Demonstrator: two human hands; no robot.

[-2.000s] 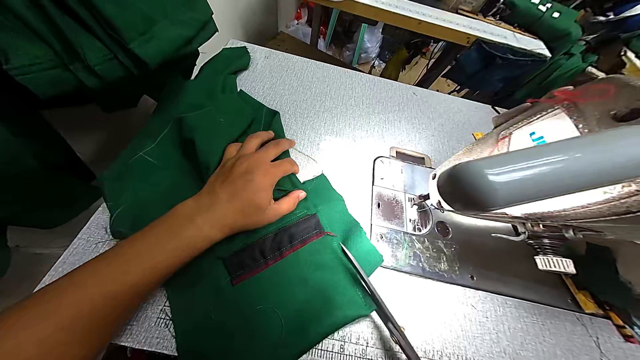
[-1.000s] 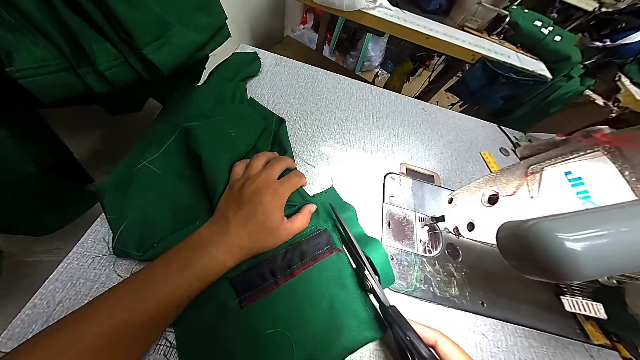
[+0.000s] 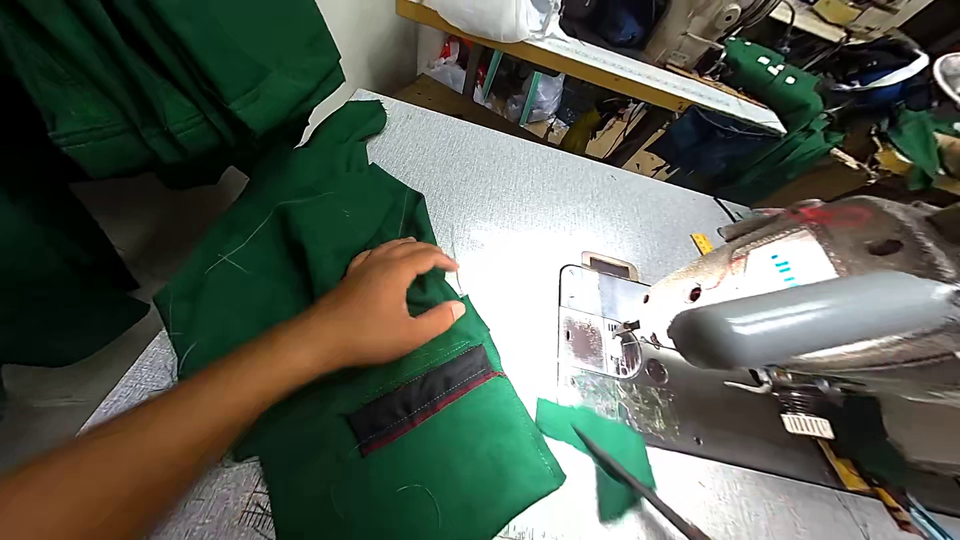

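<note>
My left hand (image 3: 397, 304) lies on the green fabric piece (image 3: 465, 457), thumb and fingers spread, just above a black strip with a red edge (image 3: 424, 401) stitched on it. To the right, the dark blades of the scissors (image 3: 630, 484) point up and left over a cut-off green scrap (image 3: 600, 439). The scissors' handles and my right hand are outside the frame. Chalk-like lines mark the green cloth. A sewing machine (image 3: 787, 292) stands at the right, its needle plate (image 3: 592, 337) close to the scrap.
Green cloth (image 3: 195, 67) hangs at the upper left beside the table (image 3: 517, 195). Behind is a second bench (image 3: 600, 64) with another sewing machine (image 3: 690, 30), and plastic bags (image 3: 544, 97) lie underneath. More green garments (image 3: 787, 90) are heaped at the upper right.
A strip at the fabric's right edge has been cut off and now lies apart near the machine. The scissors have moved right and down, and my right hand has left the view.
</note>
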